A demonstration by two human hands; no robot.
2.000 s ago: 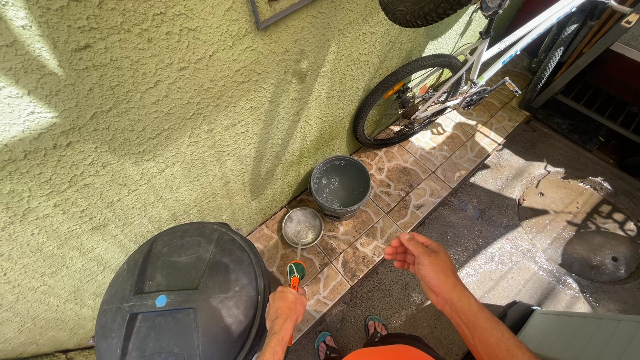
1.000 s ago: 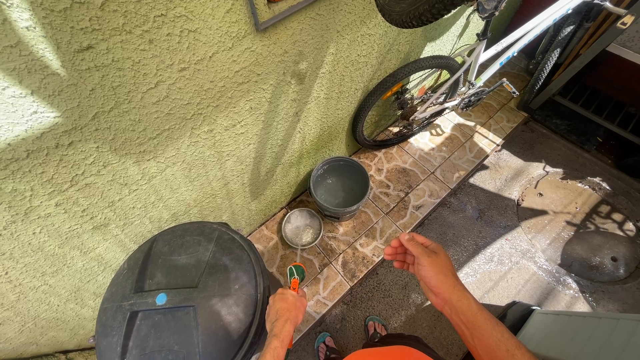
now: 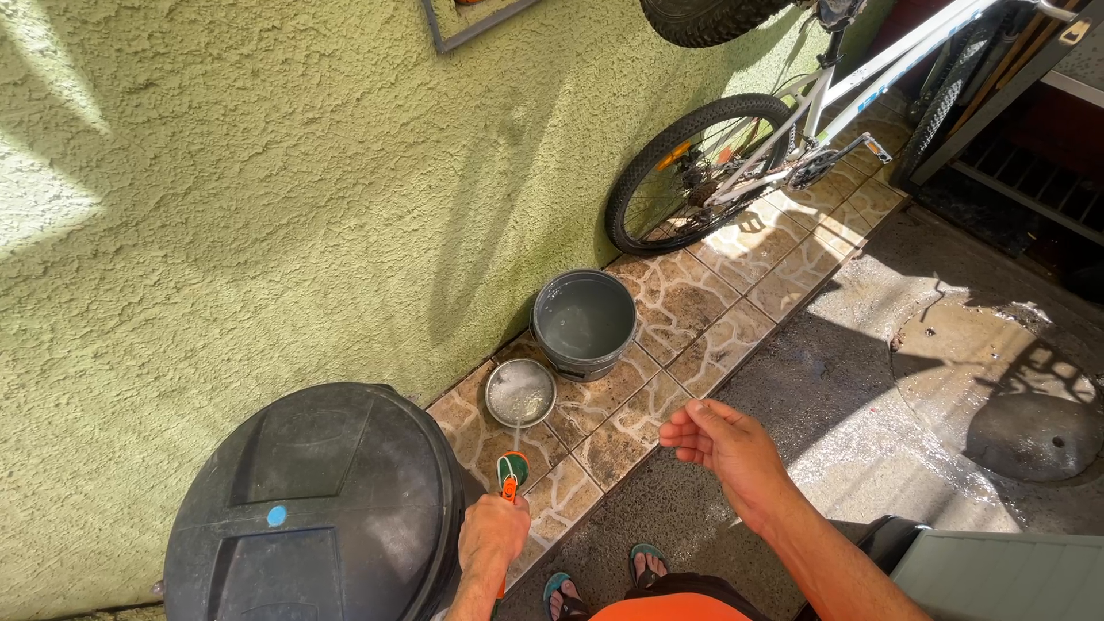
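Note:
My left hand (image 3: pixel 493 533) is closed around a green and orange hose spray nozzle (image 3: pixel 512 470), low in the middle of the view. A thin stream of water runs from the nozzle into a round metal bowl (image 3: pixel 521 393), where the water looks foamy. Just beyond the bowl stands a dark grey bucket (image 3: pixel 585 319) with cloudy water in it. To the right, my right hand (image 3: pixel 716 444) is held in the air with its fingers loosely curled, and I see nothing in it. Both vessels rest on a ledge of patterned tiles (image 3: pixel 690 289) along the wall.
A big black lidded bin (image 3: pixel 302 509) stands at the lower left by the green textured wall (image 3: pixel 259 216). A white bicycle (image 3: pixel 815 112) leans farther along the ledge. On the right lies wet concrete with a round cover (image 3: pixel 992 379); a grey-green box (image 3: pixel 1000 573) is at the lower right.

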